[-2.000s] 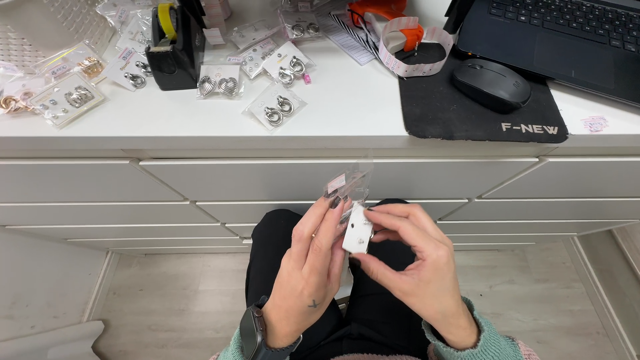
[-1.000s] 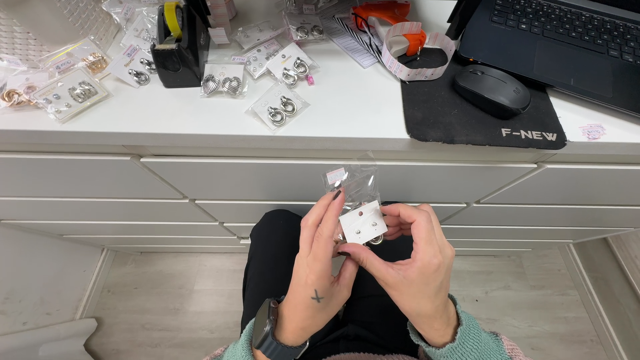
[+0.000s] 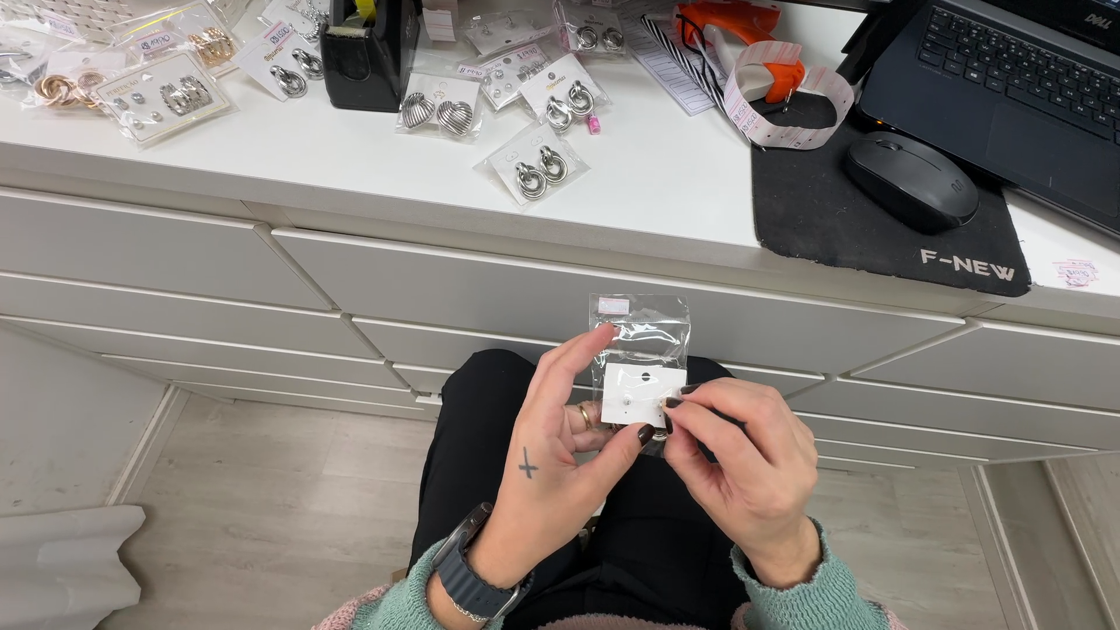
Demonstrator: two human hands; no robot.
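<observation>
My left hand [image 3: 560, 437] holds a white earring card [image 3: 632, 398], thumb on its lower edge and fingers behind it. The back of the card faces up, with small holes and an earring back showing on it. A clear plastic bag [image 3: 652, 328] with a small sticker lies behind and above the card, against my left fingers. With its fingertips, my right hand [image 3: 744, 446] pinches something small at the card's right edge; the fingers hide most of it. Part of a metallic earring shows under the card's lower edge.
On the white desk [image 3: 350, 175] lie several bagged earring cards [image 3: 532, 166], a black tape dispenser [image 3: 369, 61], a roll of price labels [image 3: 744, 105] and an orange tool [image 3: 731, 19]. A mouse [image 3: 912, 179] sits on a black mouse pad [image 3: 814, 210] beside a laptop [image 3: 1006, 96]. Drawers [image 3: 569, 280] front the desk.
The card has turned from tilted to nearly level, its back facing up. My right fingertips have moved onto the card's right side, and my left thumb now presses its lower edge.
</observation>
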